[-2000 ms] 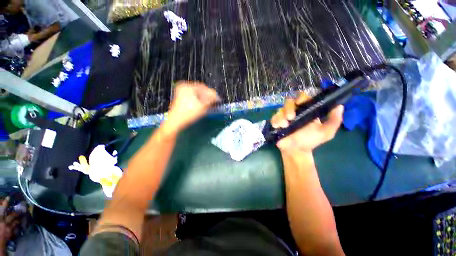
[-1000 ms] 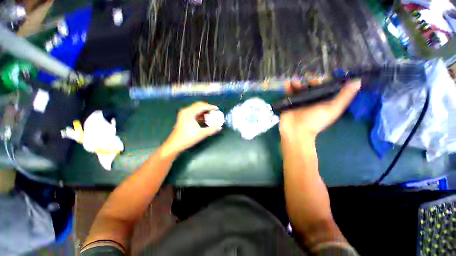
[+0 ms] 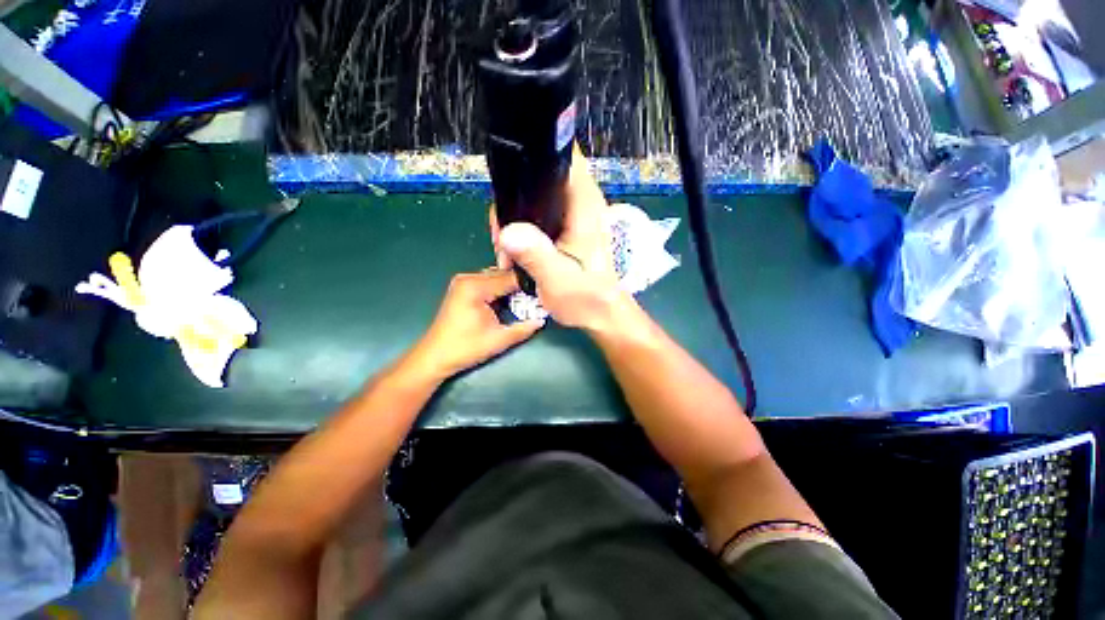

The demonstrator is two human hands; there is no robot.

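The black electric screwdriver (image 3: pixel 528 133) stands upright in my right hand (image 3: pixel 570 260), its narrow nose pointing down. My left hand (image 3: pixel 470 320) holds a small white part (image 3: pixel 525 306) between thumb and fingers, low over the green bench. The screwdriver's nose is at the white part; whether they touch is hidden by my fingers. The clear bag with silver-grey specks (image 3: pixel 642 247) lies just right of my right hand, partly covered by it. The black cord (image 3: pixel 700 218) runs down to the bench's front edge.
A white-and-yellow cloth (image 3: pixel 188 303) lies left, near a black box (image 3: pixel 49 242) with a white label. A blue cloth (image 3: pixel 858 218) and large clear plastic bag (image 3: pixel 975 242) lie right. The scratched black surface (image 3: pixel 400 85) is beyond the speckled strip. A black tray (image 3: pixel 1028 527) is lower right.
My right hand has moved left from the bag's right side and turned the screwdriver from lying sideways to upright, over the white part in my left hand. The cord now hangs nearer the middle.
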